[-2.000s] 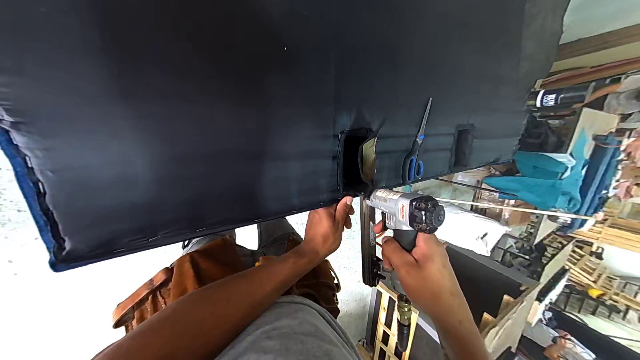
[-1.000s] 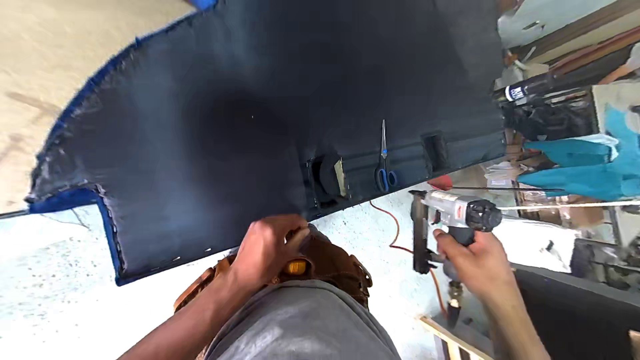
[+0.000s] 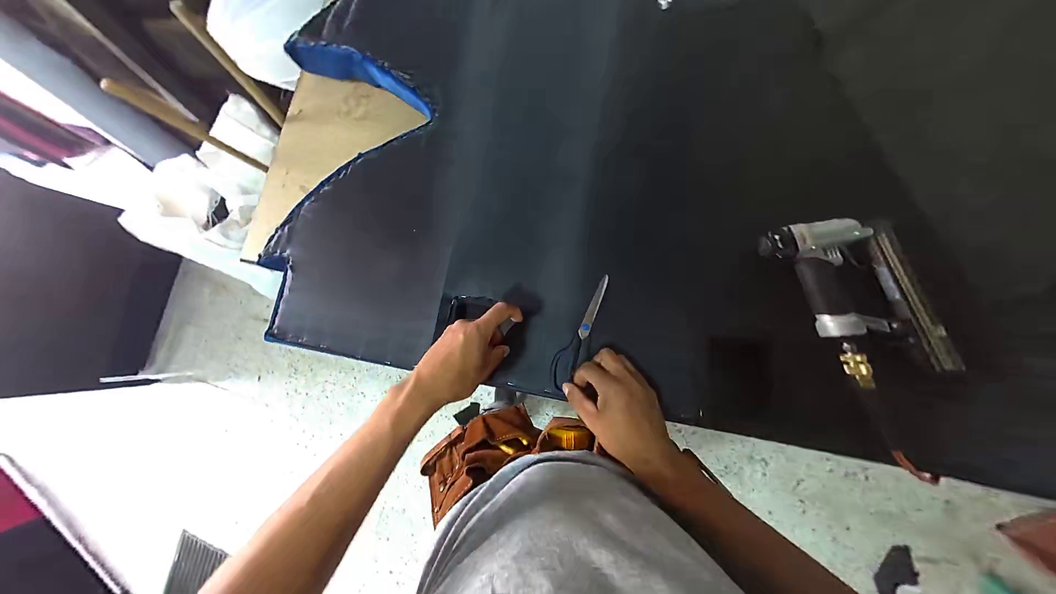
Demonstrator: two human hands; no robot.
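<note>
Black fabric (image 3: 528,206) with blue edges covers a large panel. My left hand (image 3: 462,359) is at a rectangular opening (image 3: 469,308) near the panel's lower edge, its fingers curled by a small greyish piece (image 3: 507,325); whether it grips the piece is unclear. Blue-and-black scissors (image 3: 591,311) lie on the fabric, blades pointing away from me. My right hand (image 3: 623,404) has its thumb and fingers closed at a scissor handle, partly hiding it. A pneumatic staple gun (image 3: 825,276) rests on the fabric to the right, touched by neither hand.
An air hose (image 3: 912,469) runs from the gun over the panel's lower edge. A brown leather tool pouch (image 3: 487,445) holding a yellow tape measure (image 3: 569,437) hangs at my waist. Wooden poles (image 3: 181,124) and white plastic wrapping (image 3: 239,140) are at upper left. Speckled floor (image 3: 330,412) shows below.
The staple gun, earlier in my right hand, now lies on the fabric. My right hand has moved to the scissors, and my left to the opening. The view has shifted greatly.
</note>
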